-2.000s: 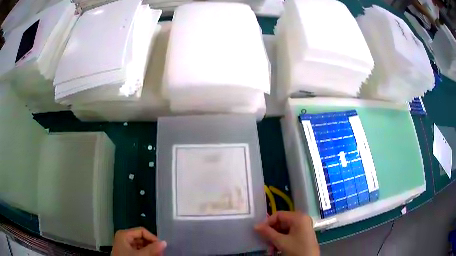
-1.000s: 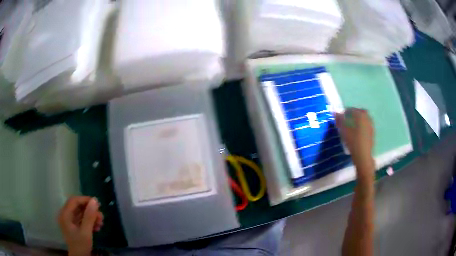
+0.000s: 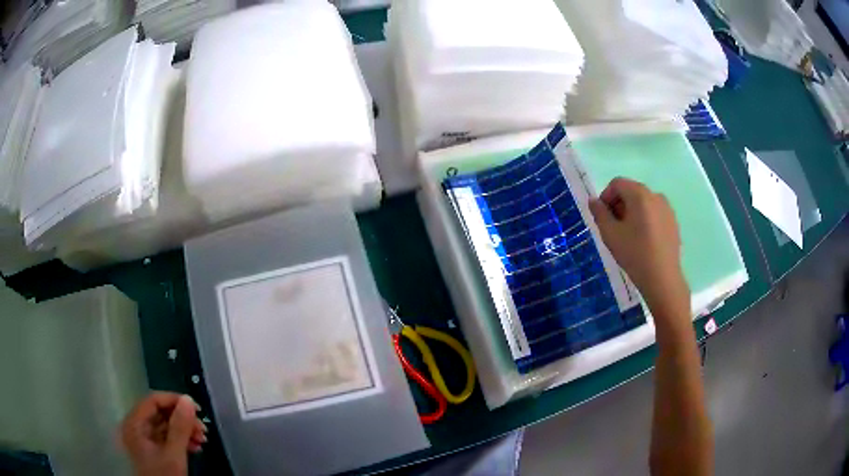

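Note:
My right hand (image 3: 637, 232) pinches the right edge of a blue solar cell array (image 3: 549, 244) on the right. That edge is raised and the array bows upward; its left side lies on the pale green sheets (image 3: 642, 167). White strips (image 3: 495, 270) run along both sides of the array. My left hand (image 3: 166, 429) is at the lower left with fingers curled, beside the grey glass sheet (image 3: 386, 395); nothing can be made out in it. The glass lies over the square work stand (image 3: 298, 337), whose stained top shows through.
Scissors (image 3: 430, 363) with yellow and red handles lie between the glass and the green stack. Tall white film stacks (image 3: 279, 102) line the back. A glass stack (image 3: 79, 363) stands at the left. White pieces (image 3: 774, 197) lie at the far right.
My right hand has left the glass, reached the array and lifted its right edge. My left hand has let go of the glass and moved left. The view has shifted right.

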